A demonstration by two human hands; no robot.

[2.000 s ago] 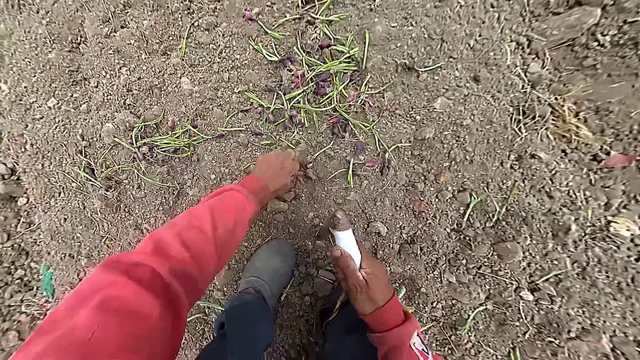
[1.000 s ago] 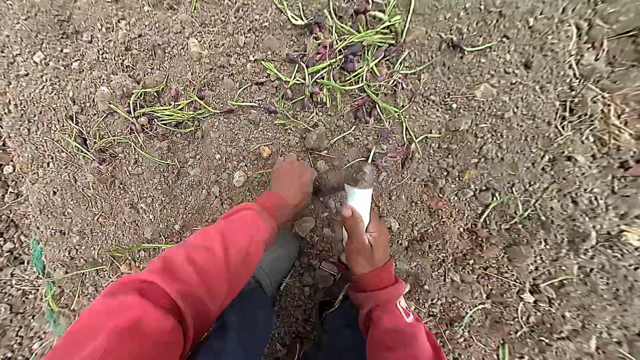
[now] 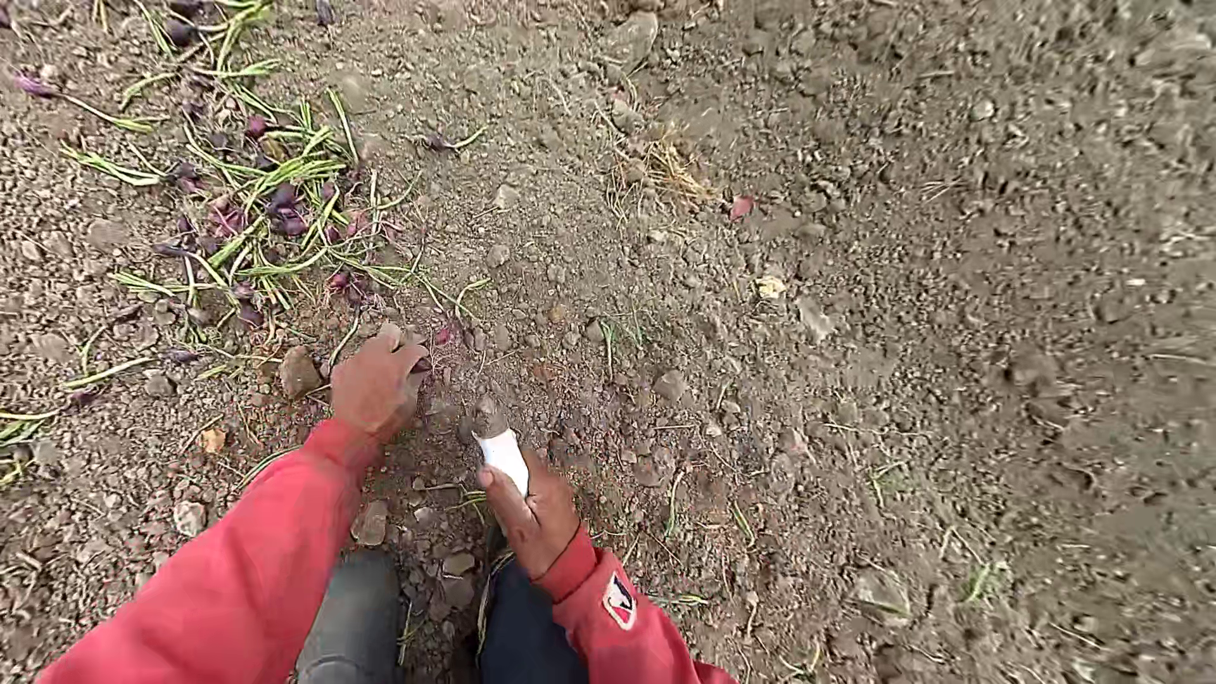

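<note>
My left hand (image 3: pixel 376 382) is low over the soil with its fingers curled around a small dark purple bulb (image 3: pixel 421 365), near the lower edge of a scattered heap of purple onions with green leaves (image 3: pixel 285 199). To its right, my right hand (image 3: pixel 534 508) is closed on the white handle (image 3: pixel 503 461) of a hand tool. The tool's far end is soil-coloured and blurred against the ground, so its kind cannot be told.
Stony brown soil (image 3: pixel 589 399) surrounds the hands. A brown stone (image 3: pixel 300 372) lies just left of my left hand. My boot (image 3: pixel 351 617) stands below. Dry straw (image 3: pixel 665 176) lies at upper middle, and loose onion plants (image 3: pixel 104 373) lie at left.
The view has swung to the right. My left hand has moved up to the lower edge of the onion heap. The white-handled tool remains in my right hand.
</note>
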